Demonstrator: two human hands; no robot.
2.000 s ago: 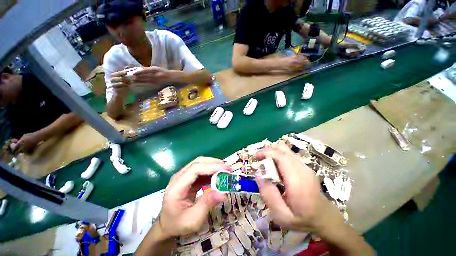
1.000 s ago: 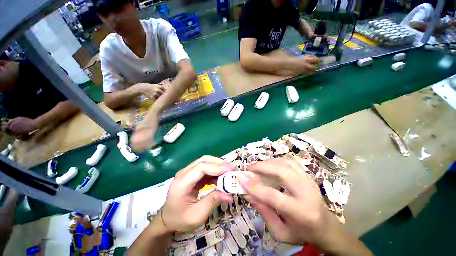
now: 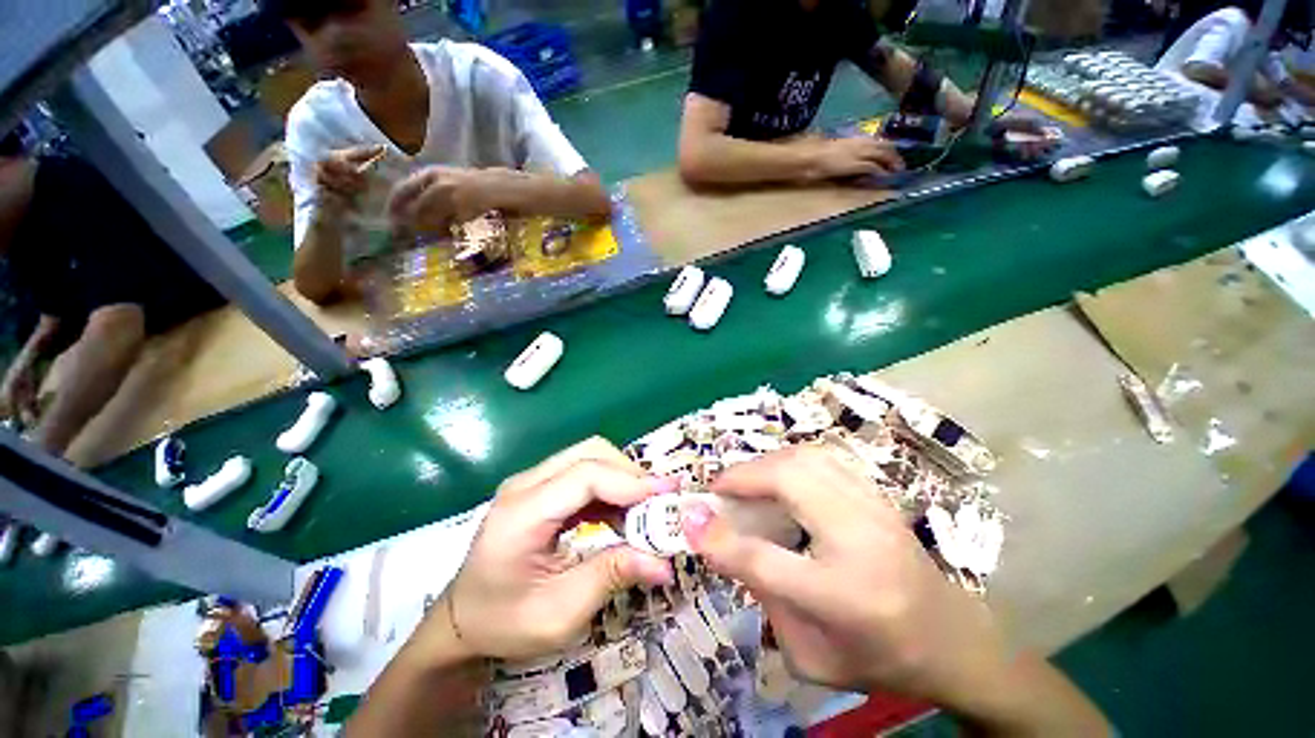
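A white rounded housing [image 3: 658, 525] is held between both hands over the pile, with its top cover on; its right part is hidden by my fingers. My left hand [image 3: 555, 555] grips its left end between thumb and fingers. My right hand [image 3: 822, 555] grips its right end, the thumb on its top face. Below and around lies a large pile of cream top covers [image 3: 678, 663], some with a dark square.
The green conveyor belt [image 3: 620, 361] carries several white housings [image 3: 535, 361]. Blue cells [image 3: 306, 606] and brown cardboard pieces lie at lower left near a grey frame post [image 3: 202, 216]. A cardboard bench cover [image 3: 1067, 447] is at right. People sit across the belt.
The open housing showing green board and blue cell is now covered. Housings on the belt have shifted right, and one more lies near its middle. The person in white has drawn an arm back from the belt.
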